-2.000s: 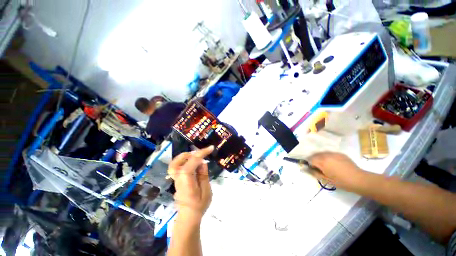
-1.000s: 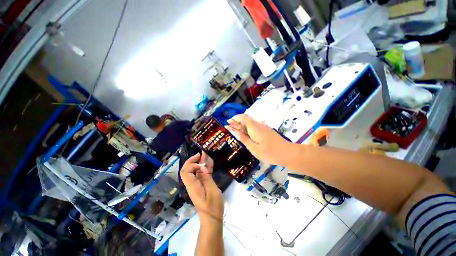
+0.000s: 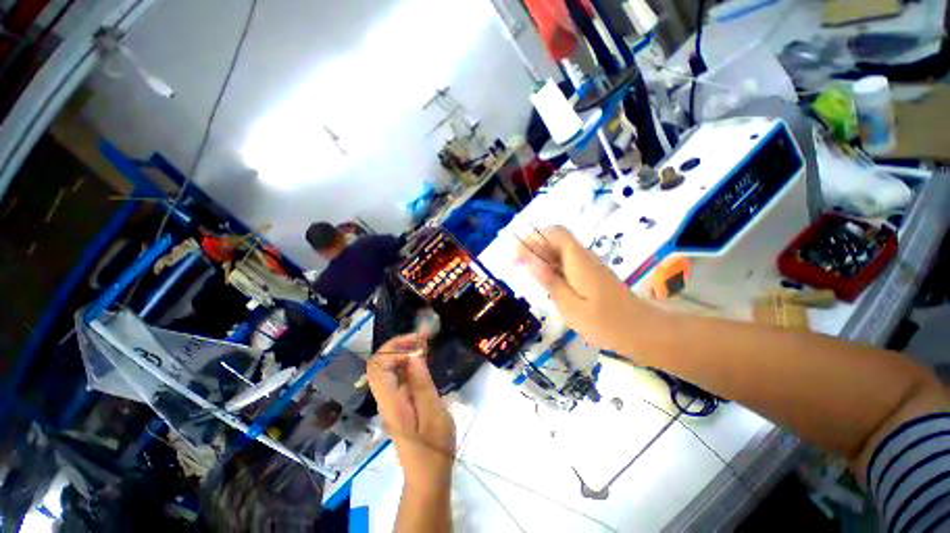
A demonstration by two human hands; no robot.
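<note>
My left hand (image 3: 411, 394) is raised left of the phone, its fingertips pinched on a small pale piece (image 3: 419, 351); a thin dark strand runs beside them. My right hand (image 3: 575, 279) is raised right of the phone, its fingertips together on a thin dark thread (image 3: 535, 237). The phone (image 3: 469, 297), its screen lit orange, hides part of the machine head. The presser foot and needle area (image 3: 568, 387) shows below the phone. Black scissors (image 3: 693, 397) lie on the table, partly hidden by my right forearm.
The white machine arm has a black control panel (image 3: 745, 193). A red parts box (image 3: 840, 256), an orange tool (image 3: 672, 277) and a tan bundle (image 3: 781, 310) are at right. A thread cone (image 3: 556, 110) stands behind. A person (image 3: 354, 265) is in the background. Dark thin lines cross the white table (image 3: 542, 458).
My right hand has put down the black scissors and risen beside the phone, then shifted slightly right, away from it. My left hand stays raised and is a little lower.
</note>
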